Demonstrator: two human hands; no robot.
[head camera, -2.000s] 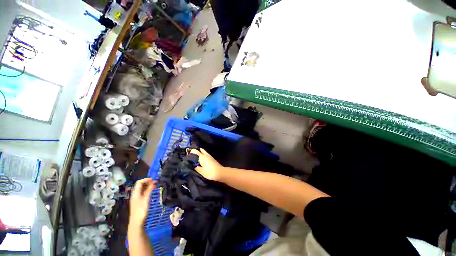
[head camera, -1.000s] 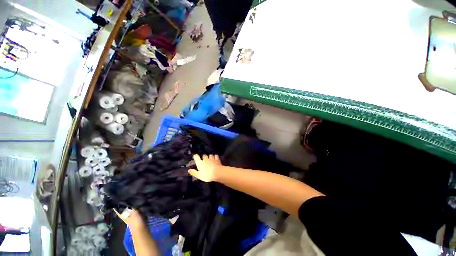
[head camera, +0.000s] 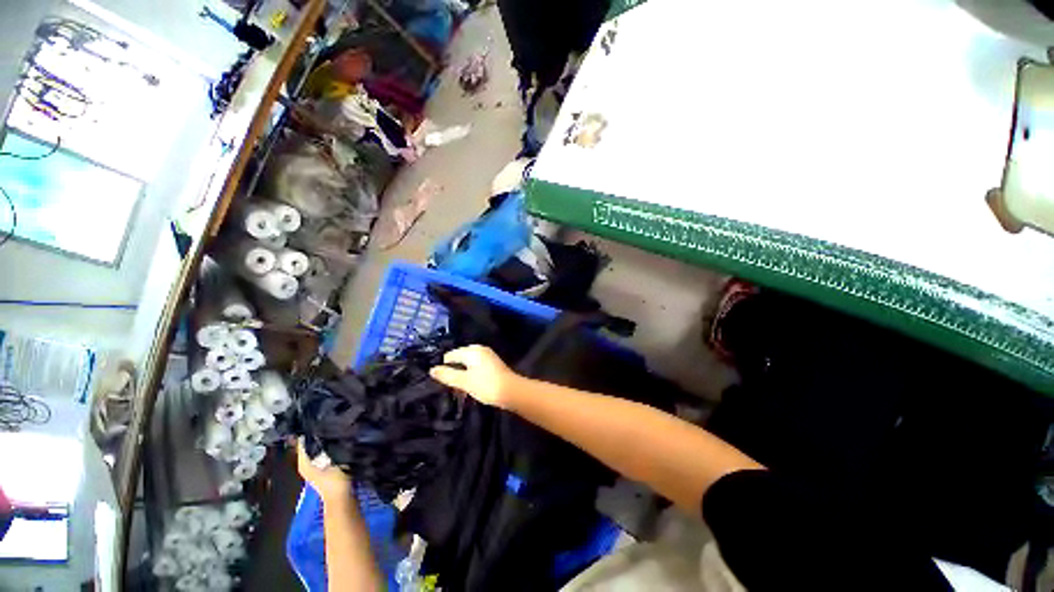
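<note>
A bunch of black cloth pieces (head camera: 387, 422), narrow and strip-like, lies over the blue plastic crate (head camera: 399, 278) and sticks out past its left side. My left hand (head camera: 324, 472) grips the bunch's lower left end; its fingertips are partly hidden by the cloth. My right hand (head camera: 480, 376) pinches the bunch at its upper right, above the crate. More black garment cloth (head camera: 497, 509) fills the crate and hangs over its near part.
The white table (head camera: 809, 127) with a green ruler-marked edge is at upper right. Wrapped rolls (head camera: 237, 376) stand at left under a long wood-edged bench. A blue bag (head camera: 480, 245) and scraps lie on the floor behind the crate.
My left hand, empty at the crate's side at first, took hold of the bunch, which was spread out left. Since then my left hand has moved slightly up and right, and the bunch is more gathered.
</note>
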